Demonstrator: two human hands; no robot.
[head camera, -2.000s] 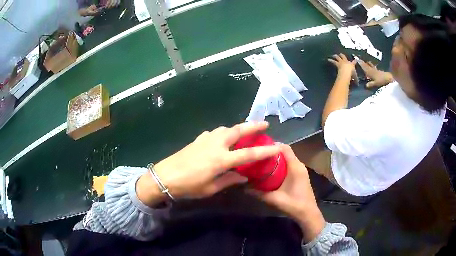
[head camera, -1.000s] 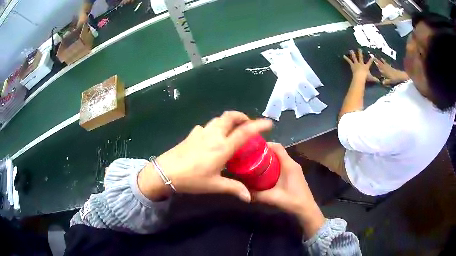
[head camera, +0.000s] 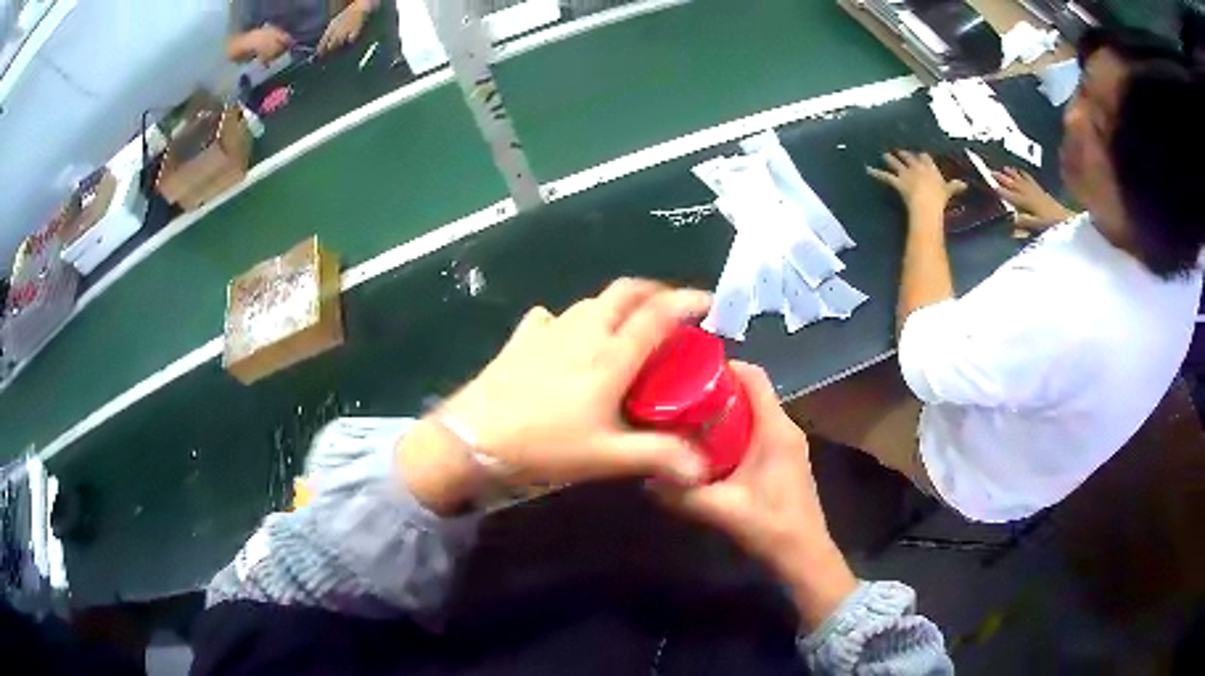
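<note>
A red bottle (head camera: 720, 429) with a red cap (head camera: 678, 376) is held upright, slightly tilted, in front of me. My right hand (head camera: 766, 495) is wrapped around its body from the right. My left hand (head camera: 562, 390) grips the cap from the left, with the thumb in front and fingers behind. The cap sits on the bottle; whether it is loose cannot be told. The bottle's lower part is hidden by my hands.
A shallow carton (head camera: 280, 314) stands at the bench's rail on the left. White strips (head camera: 780, 244) lie fanned on the dark green bench (head camera: 555, 251). A person in a white shirt (head camera: 1044, 363) works at right. A yellow patch shows beside my left sleeve. Another person's hands are across the conveyor.
The fingers of my left hand have closed around the cap from a more open pose. The view has shifted slightly. The neighbour now has a dark flat piece under the hands.
</note>
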